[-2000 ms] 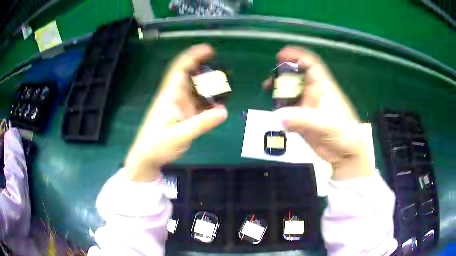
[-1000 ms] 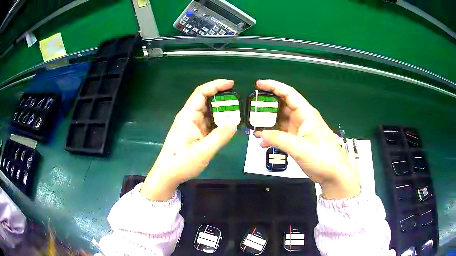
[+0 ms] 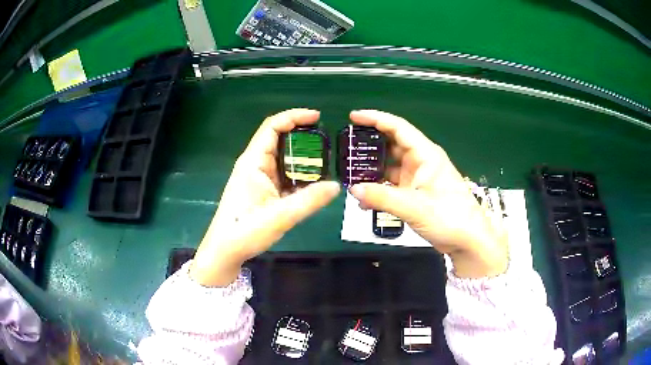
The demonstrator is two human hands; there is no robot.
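My left hand [image 3: 260,192] grips a square smartwatch unit [image 3: 305,157] between thumb and fingers; its screen is green with pale bands. My right hand [image 3: 435,203] grips another square smartwatch unit [image 3: 362,157] beside it; its screen is dark with lines of light text. The two units are held side by side above the bench, a small gap apart. Below them lies a black compartment tray [image 3: 325,314] with lit square units in its lower row. A reference watch [image 3: 387,225] on the white paper sheet [image 3: 357,222] is partly hidden by my right hand.
An empty black tray [image 3: 107,198] lies at upper left. Small filled trays [image 3: 44,167] lie at far left, near a coworker's pink sleeve [image 3: 18,314]. A side tray [image 3: 553,246] lies at right. A calculator [image 3: 293,23] sits behind the metal rail [image 3: 400,55].
Both hands have come together from farther apart, bringing the units side by side. The left screen went from white to green with pale bands; the right screen turned from green and white to dark text.
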